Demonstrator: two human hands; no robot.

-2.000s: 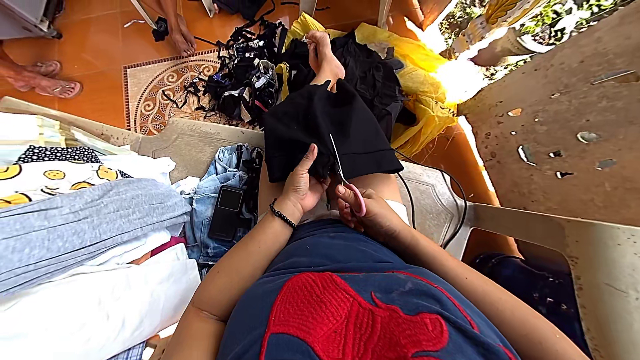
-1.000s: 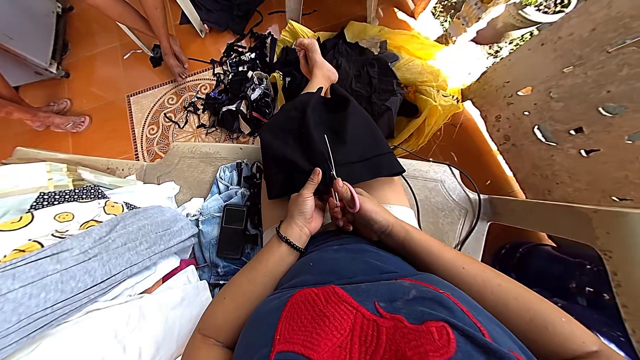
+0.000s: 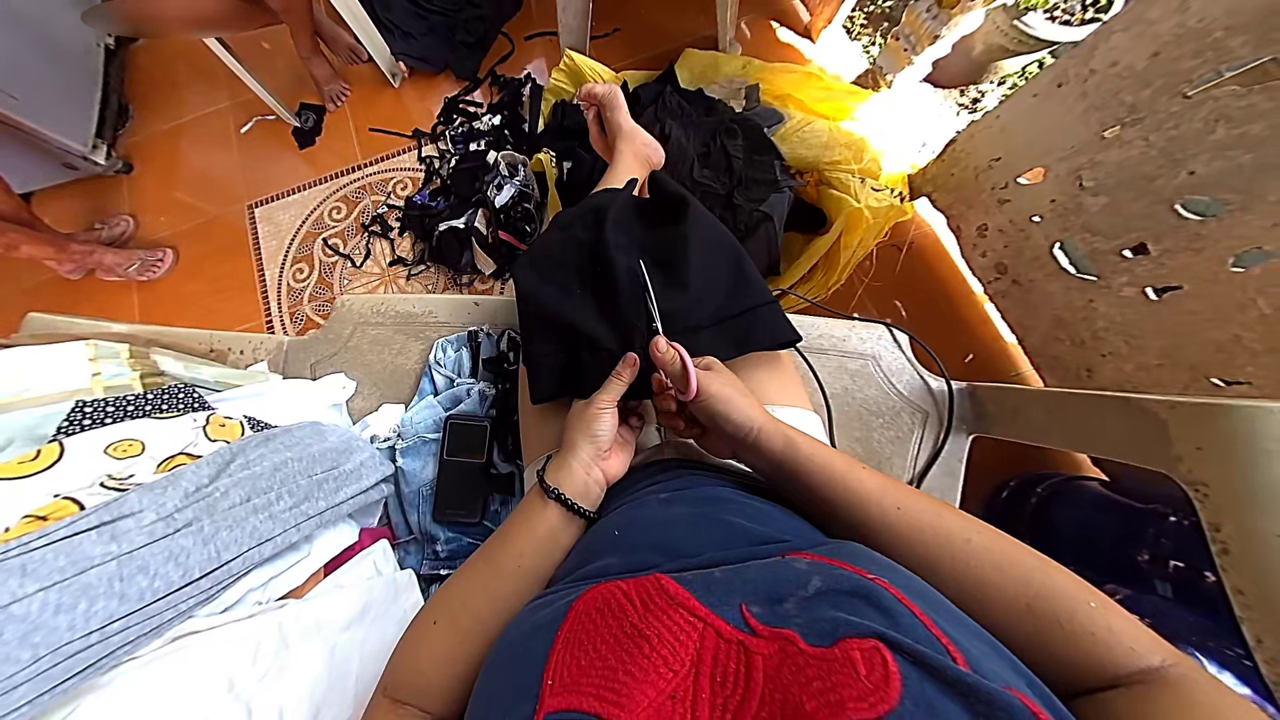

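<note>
A piece of black fabric [image 3: 620, 270] lies across my lap and thighs. My left hand [image 3: 600, 430], with a beaded bracelet at the wrist, pinches the fabric's near edge between thumb and fingers. My right hand [image 3: 710, 400] is closed on scissors with pink handles [image 3: 686, 372], whose blades point away from me over the fabric and look nearly closed. The two hands are side by side, close together. What lies between the fingertips is partly hidden.
Folded clothes [image 3: 180, 560] are stacked at the left, beside denim [image 3: 420, 450] bearing a phone [image 3: 463, 468]. Black scraps [image 3: 480, 200] and a yellow plastic bag [image 3: 850, 150] with dark cloth lie on the floor ahead. A cable [image 3: 925, 350] curves at the right. Another person's feet [image 3: 120, 255] are at the far left.
My hands keep hold of the fabric and the scissors, close together. The scissor blades looked more apart two seconds ago. A foot at the upper left has shifted.
</note>
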